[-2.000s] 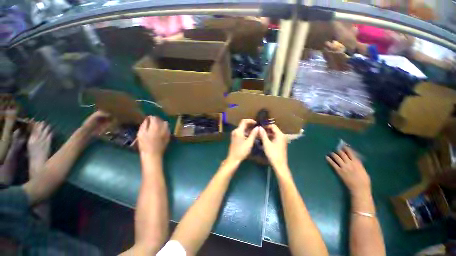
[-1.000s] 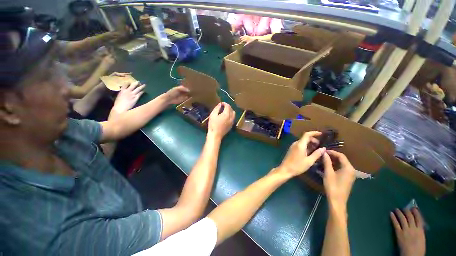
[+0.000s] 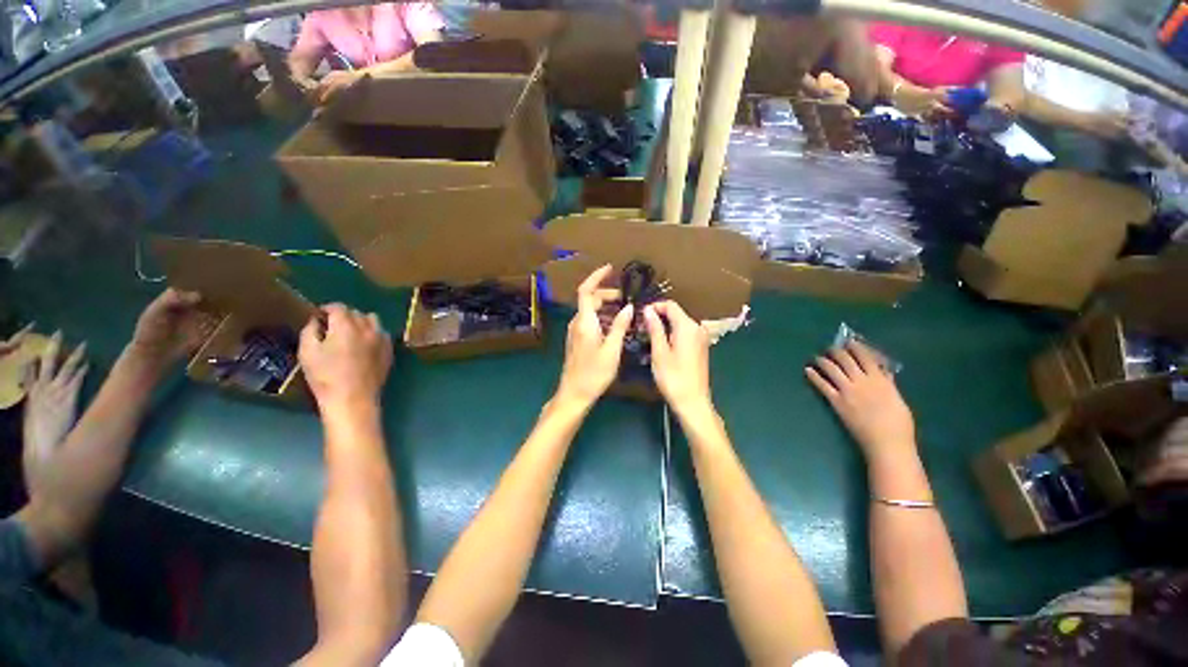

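Observation:
My left hand (image 3: pixel 595 341) and my right hand (image 3: pixel 679 354) are close together at the middle of the bench. Both hold a bundle of black cable (image 3: pixel 637 289) between the fingers, with bright tips sticking out to the right. The bundle is above an open brown packing box, whose raised lid (image 3: pixel 717 265) stands behind my hands. The inside of that box is mostly hidden by my hands. A second packing box (image 3: pixel 472 341) with black cables inside stands just to the left.
A deep bench carton (image 3: pixel 424 196) stands behind at the left. Polybags (image 3: pixel 814 196) fill a shallow carton behind the pale pipes. Co-workers' hands are at another box (image 3: pixel 248 358) on the left and on a small clear bag (image 3: pixel 862 347) on the right.
The view swung left and then back to the front. My hands stay together on the black cable bundle above the box throughout.

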